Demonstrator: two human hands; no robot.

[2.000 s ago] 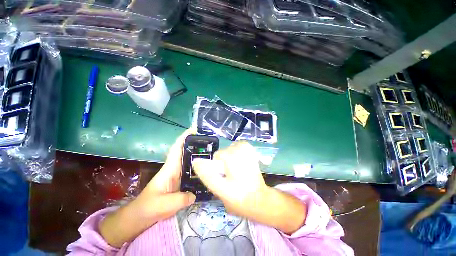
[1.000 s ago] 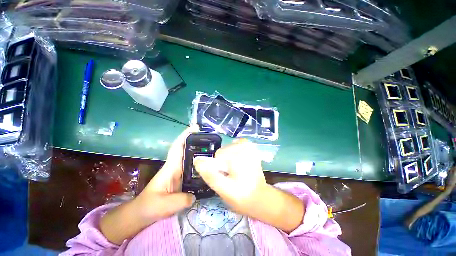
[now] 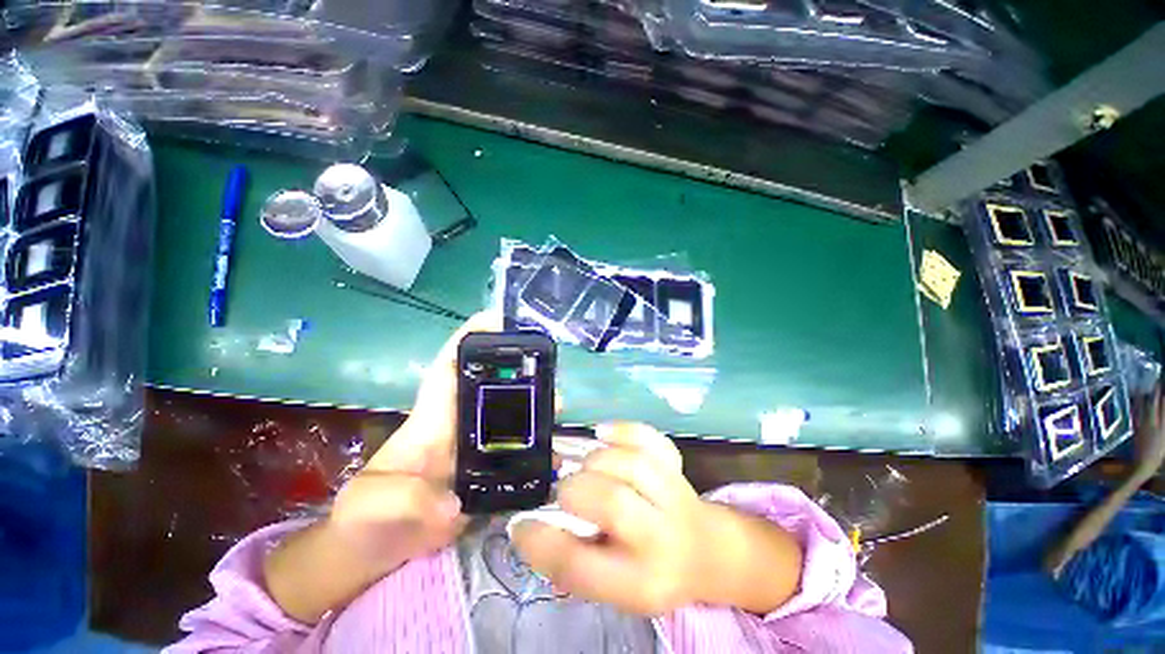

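Observation:
My left hand (image 3: 403,492) holds a black device front housing (image 3: 506,479) upright above the lap. Its square window has a thin pale outline, with a green spot and small parts above it. My right hand (image 3: 626,524) is just right of the housing, fingers curled, with a small white piece (image 3: 552,521) at the fingertips; whether it is cloth cannot be told. A short blister tray (image 3: 696,319) with dark parts lies on the green bench beyond the hands, and a clear-windowed dark piece (image 3: 556,284) lies tilted across it.
A white bottle (image 3: 394,249) with its lid open, a blue marker (image 3: 226,249) and thin dark tweezers (image 3: 406,300) are at left. A bagged tray (image 3: 96,243) is far left, a framed-parts tray (image 3: 1041,345) right. Large blister trays (image 3: 230,77) stack behind. Another person's arm (image 3: 1111,492) shows at far right.
My right hand has moved off the housing's window to the right and down, uncovering the window. My left hand still holds the housing.

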